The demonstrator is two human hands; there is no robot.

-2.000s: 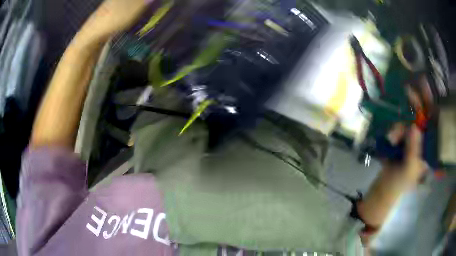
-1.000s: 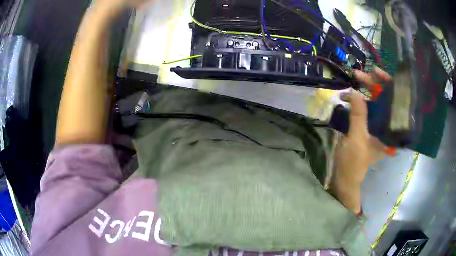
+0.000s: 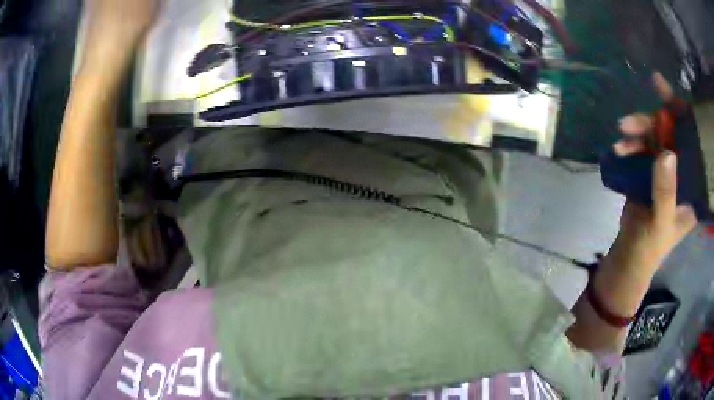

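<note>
A black socket housing [image 3: 352, 70] lies on the white work pad [image 3: 376, 116], with yellow-green and blue wires along its top and a small blue part at its right end. My right hand [image 3: 658, 168], with a red band on its wrist, is right of the housing and apart from it. It grips a dark blue soldering gun [image 3: 626, 173] with an orange-red trigger; the gun is blurred. My left forearm [image 3: 86, 180] reaches up at the left; the hand itself is cut off by the top edge.
A coiled black cord [image 3: 352, 190] crosses the grey-green apron [image 3: 352, 297] to my right wrist. A green mat [image 3: 587, 101] lies right of the pad. A small black box with pale print [image 3: 654, 320] is at the lower right.
My right hand has moved right, away from the housing, with the soldering gun. My left arm has moved left. The view has shifted, and the housing sits higher and further left.
</note>
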